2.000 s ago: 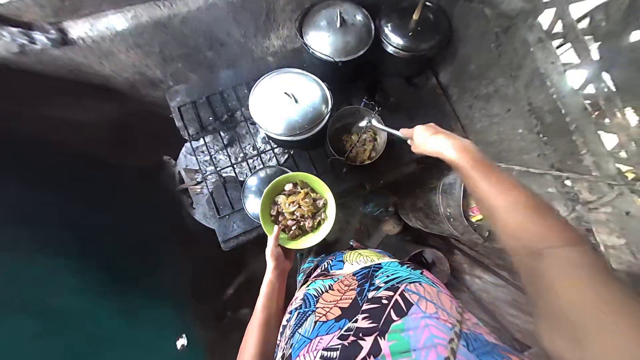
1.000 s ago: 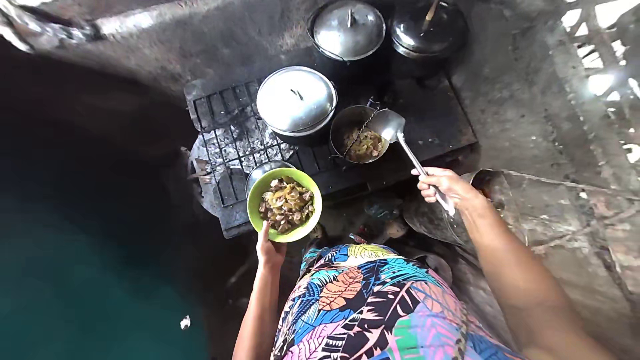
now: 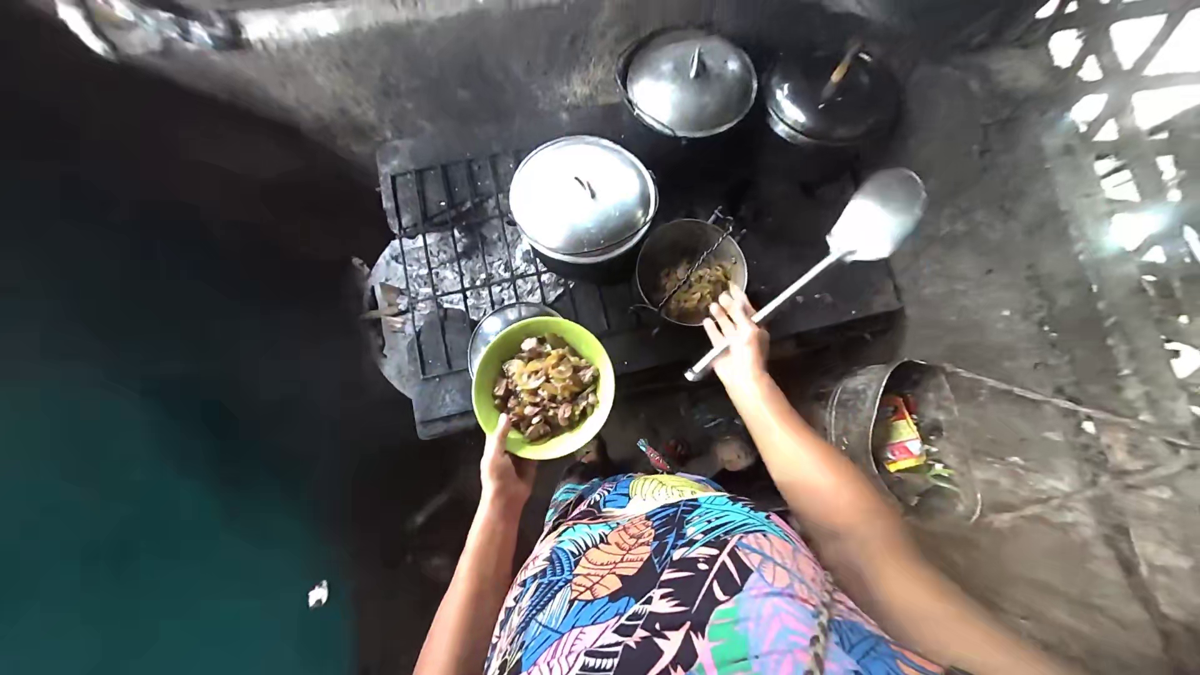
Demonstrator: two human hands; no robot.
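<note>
My left hand [image 3: 507, 469] grips the near left rim of a green bowl [image 3: 607, 380] that holds cooked food in pieces [image 3: 547, 386]. In my right hand [image 3: 738, 342] is the handle of a large metal ladle [image 3: 879, 214], its broad head pointing away to the upper right. The fingertips of that hand are at the near edge of a small open pot [image 3: 671, 244] with a wire bail, which holds more of the same-looking food. A round metal lid [image 3: 500, 320] lies partly hidden behind the bowl.
A lidded silver pot [image 3: 583, 197] stands beside a grill grate [image 3: 441, 272] over ash. Behind are another lidded pot [image 3: 691, 84] and a dark lidded pot [image 3: 830, 98]. At the right, near my forearm, is a metal bucket [image 3: 853, 412] with a packet inside.
My right hand has moved from the right of the small pot to its near edge, and the ladle's head has swung away to the right. My left hand still holds the bowl.
</note>
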